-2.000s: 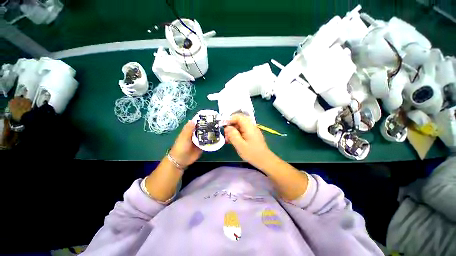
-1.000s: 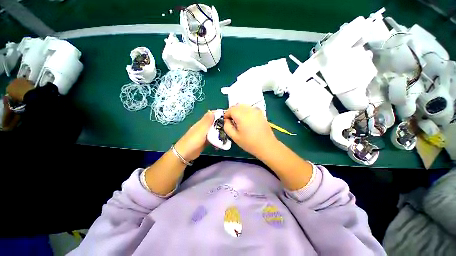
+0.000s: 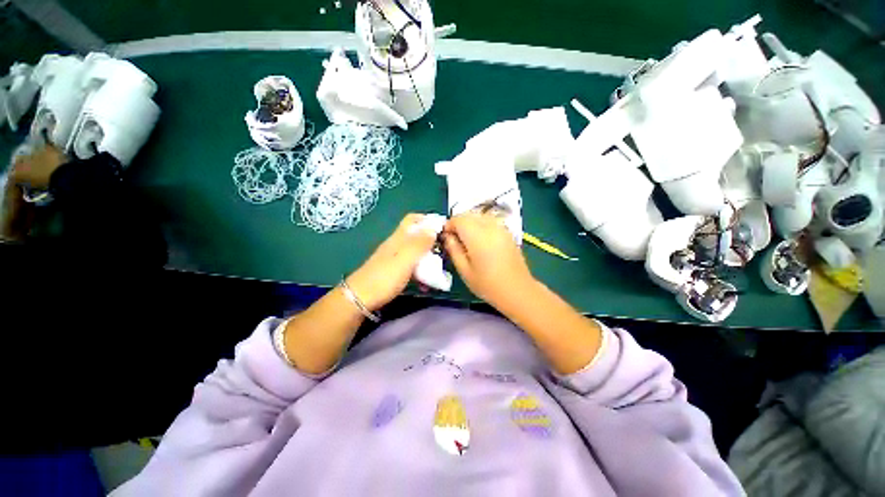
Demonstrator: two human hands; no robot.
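My left hand holds a white camera head cup, now turned on its side so its boards hardly show. My right hand is at the cup's open side, fingertips pinched together close to the left fingers; what they pinch is too small to tell. A white camera housing with an angled arm lies just beyond my right hand, its open end partly hidden by that hand. A thin yellow tool lies on the green bench beside the housing.
A heap of thin white loops lies ahead left, with a white cup and an upright housing behind it. A large pile of camera parts is at right. Another person's hand is by white housings at far left.
The cup has turned from facing up to lying on its side in my left hand. My right hand has moved in over its open side. The view has shifted, so bench items sit higher.
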